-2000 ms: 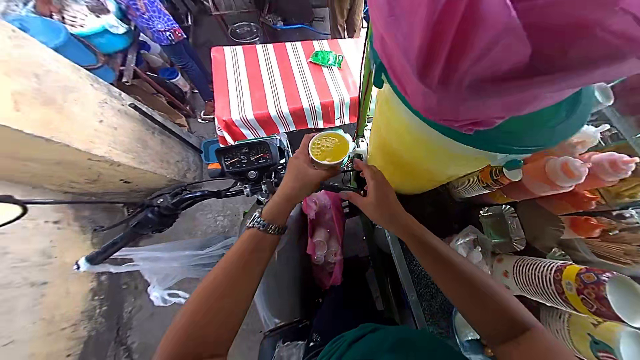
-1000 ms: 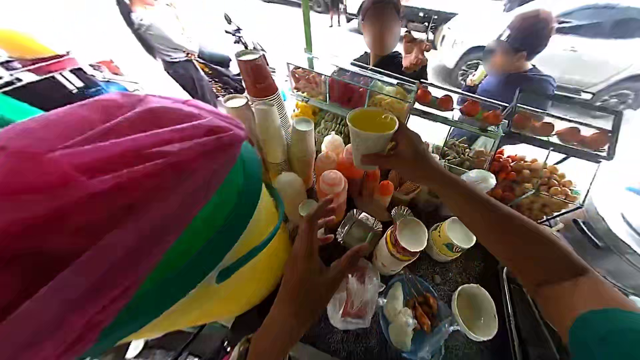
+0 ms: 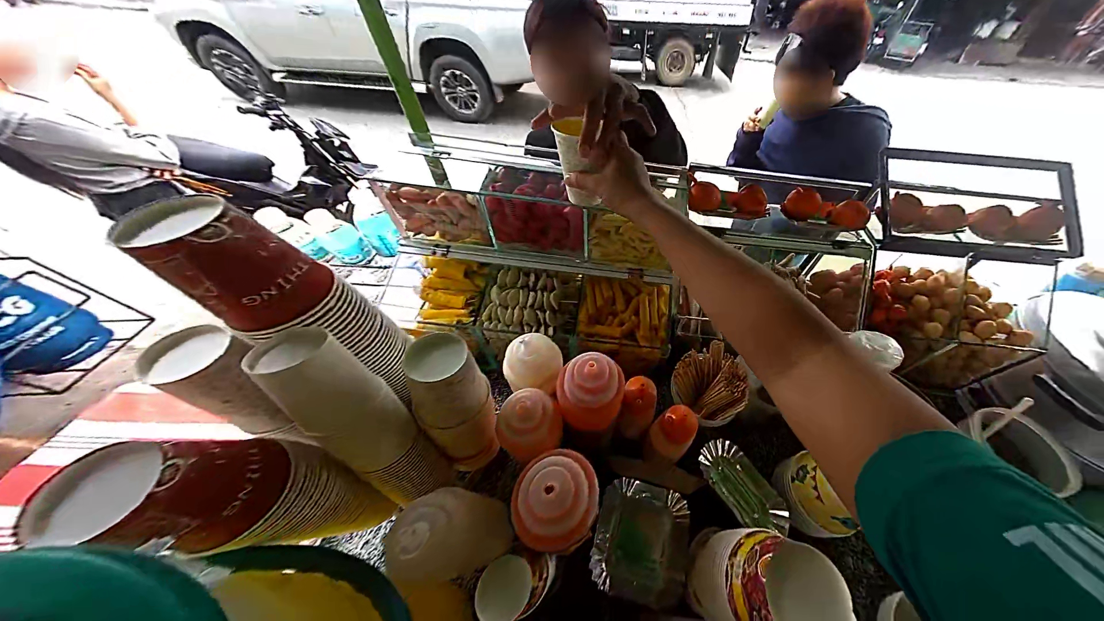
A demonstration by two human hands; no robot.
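Note:
My right hand (image 3: 617,177) is stretched out over the glass food case with its fingers around a paper cup (image 3: 573,159) of something yellow. A person's hand (image 3: 608,112) reaches over the same cup from the far side, touching or very near my fingers. Below my forearm stand squeeze bottles with pink-and-white caps (image 3: 591,390), a holder of wooden sticks (image 3: 711,379) and foil trays (image 3: 640,539). My left hand is out of view.
Tall stacks of paper cups (image 3: 345,401) lean at the left. Beyond them is a parked motorcycle (image 3: 293,164). The glass case (image 3: 539,254) holds skewered and cut food. Two people stand behind it, with a white pickup (image 3: 431,43) on the road. A green pole (image 3: 401,78) rises at the case's left.
My right hand has moved outward over the case with the cup, and the person's hand is now at it. My left hand has left the view. The view has turned toward the street.

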